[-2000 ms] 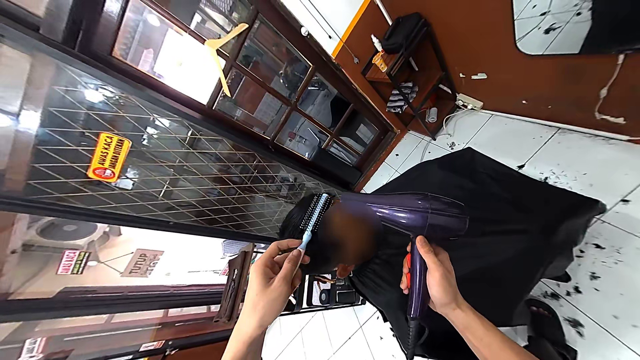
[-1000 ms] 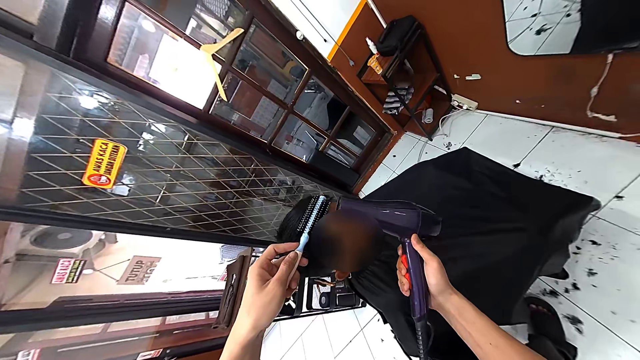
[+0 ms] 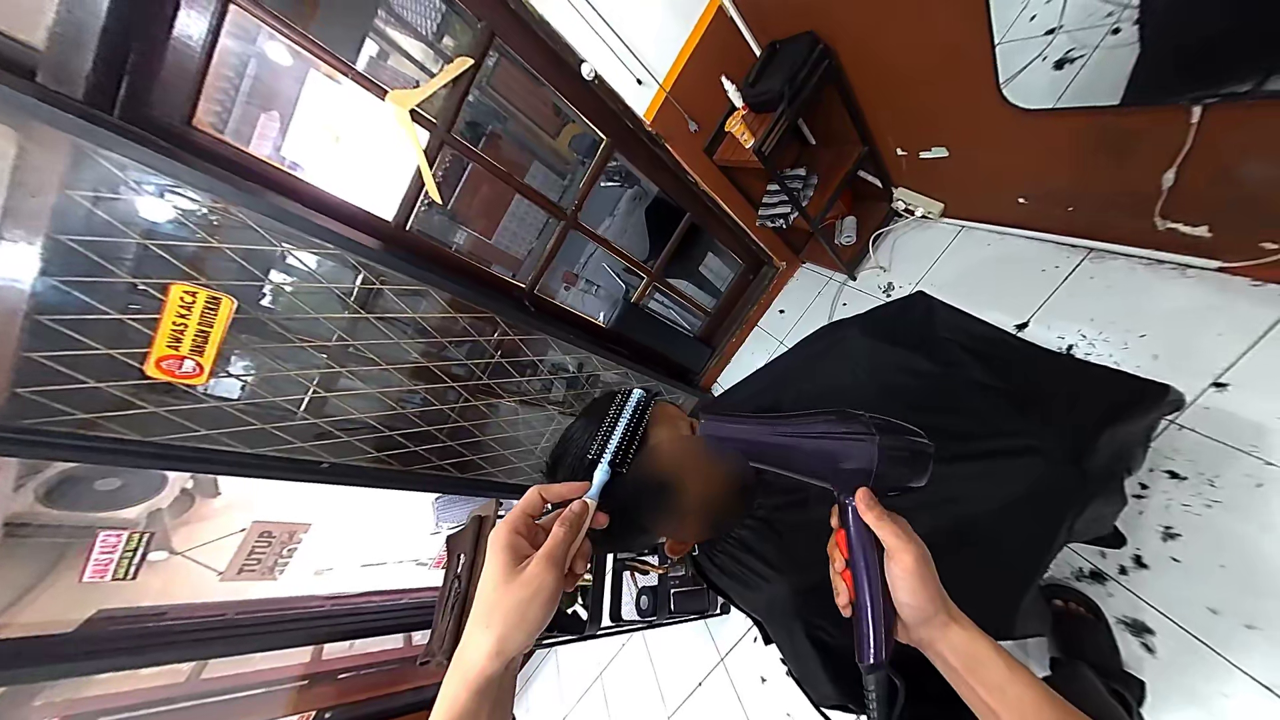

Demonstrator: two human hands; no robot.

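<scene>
My left hand (image 3: 540, 560) pinches the handle of a blue round hairbrush (image 3: 621, 430), whose black bristles lie against the dark hair at the front of a seated person's head (image 3: 590, 440). Around the handle of a dark purple hair dryer (image 3: 800, 445) my right hand (image 3: 890, 565) is closed. The dryer's nozzle points at the hair beside the brush, close to the forehead. A black barber's cape (image 3: 960, 430) covers the person's body. Whether the dryer is running cannot be told.
A wall-side shelf (image 3: 850, 165) holds a black bag (image 3: 785, 72) and a striped cloth (image 3: 786, 198). A glass partition (image 3: 300, 300) stands left of the head. Beneath my left hand's side is a trolley (image 3: 655, 590) with tools. Cut hair lies on the white tiled floor (image 3: 1180, 500).
Compared with two seconds ago, the dryer has shifted slightly and its angle has turned a little. The brush stays in the front hair, held by my left hand.
</scene>
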